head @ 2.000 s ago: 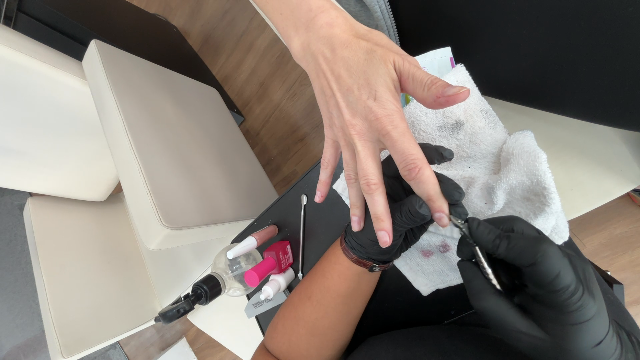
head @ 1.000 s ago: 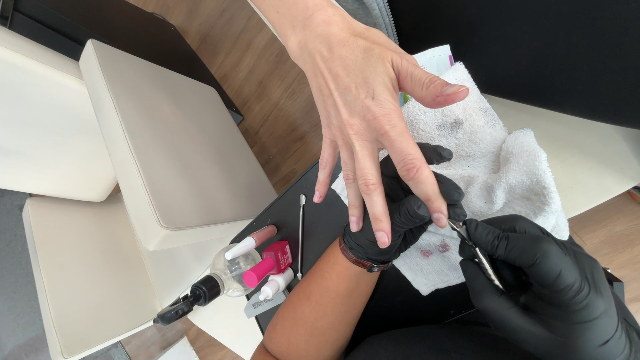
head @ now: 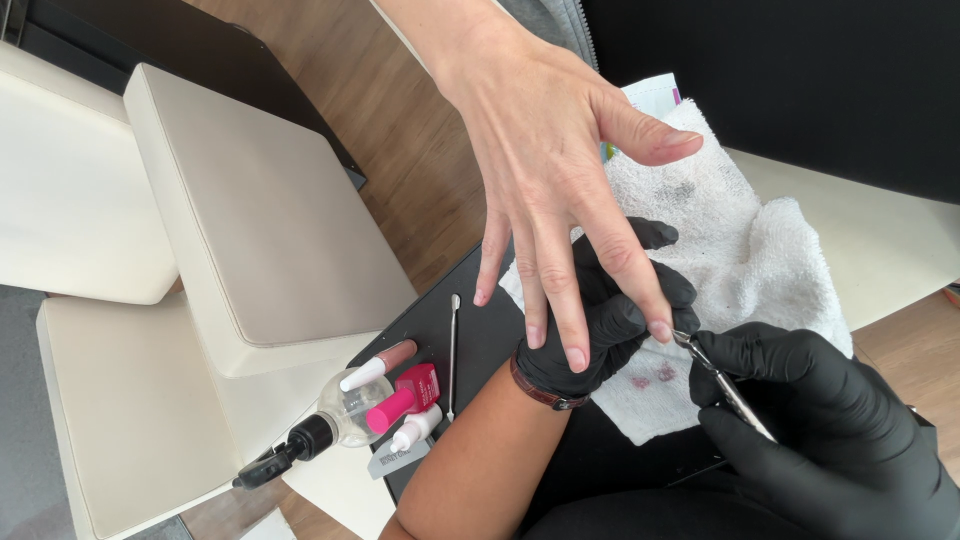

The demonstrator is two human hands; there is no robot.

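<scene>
Another person's hand (head: 540, 150) reaches in from the top, its fingers spread and pointing down. My left hand (head: 615, 315), in a black glove with a brown band at the wrist, grips that person's index finger near its tip. My right hand (head: 817, 420), also black-gloved, holds metal cuticle nippers (head: 731, 397), with their tip at the edge of that finger's nail. Under the hands lies a white terry towel (head: 780, 277) with grey and reddish stains. Whether the nipper jaws are closed cannot be told.
On the black tabletop (head: 480, 337) at lower left are a metal cuticle pusher (head: 454, 352), a pink polish bottle (head: 421, 386), a white-capped tube (head: 379, 365), a small white bottle (head: 417, 429), a grey nail file (head: 401, 457) and a clear spray bottle (head: 352, 409). Beige cushioned seats (head: 262, 225) stand left.
</scene>
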